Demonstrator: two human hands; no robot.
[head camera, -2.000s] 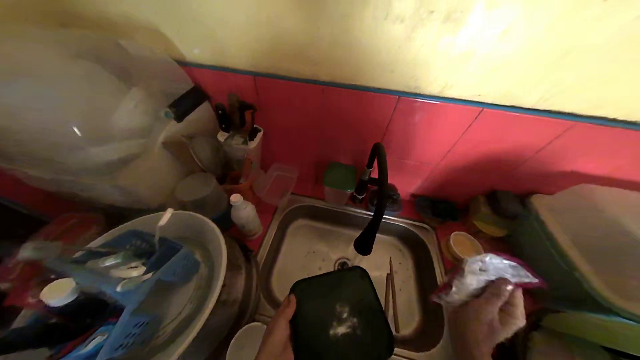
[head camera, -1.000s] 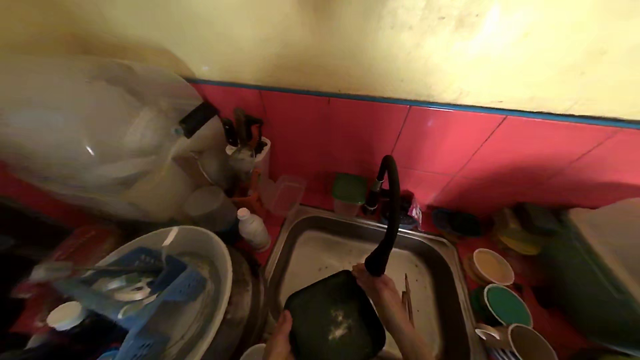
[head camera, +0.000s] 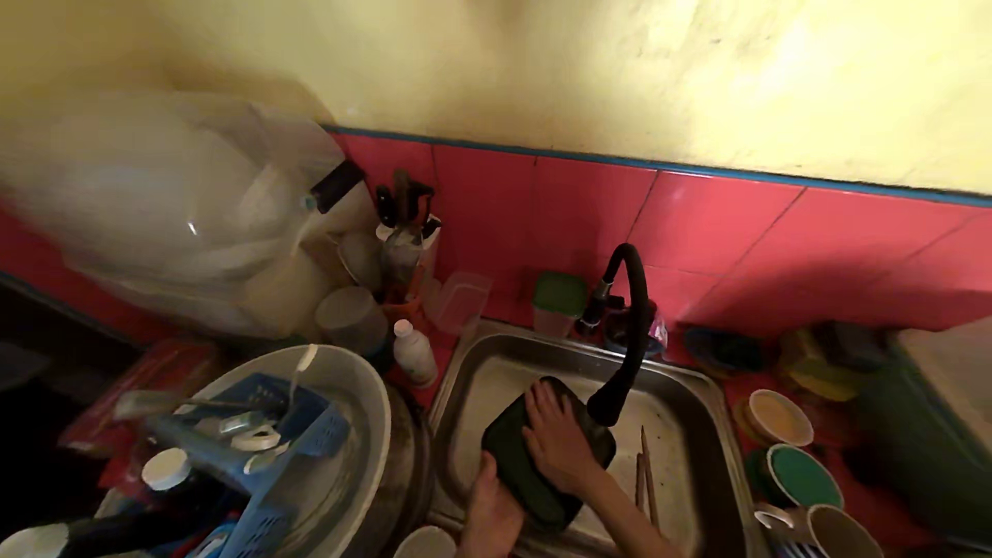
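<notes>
Over the metal sink (head camera: 504, 373), a dark green, rounded rectangular container (head camera: 515, 457) is held below the spout of the black flexible faucet (head camera: 635, 333). My left hand (head camera: 493, 511) grips its lower left edge, thumb up along the side. My right hand (head camera: 558, 442) lies on the container with its fingers spread across the surface. Whether water runs from the spout cannot be told. Two thin wooden sticks (head camera: 648, 480) lie in the basin, right of the container.
Left of the sink stand a white bottle (head camera: 415, 355) and a large basin (head camera: 378, 434) holding a blue plastic basket (head camera: 271, 473). A green-lidded container (head camera: 559, 294) is behind the sink. Several cups, one with a green inside (head camera: 804, 477), line the right side.
My right hand, which held a crumpled plastic packet at the right two seconds ago, has come over to the container and now lies on it. The packet is gone from that hand.
</notes>
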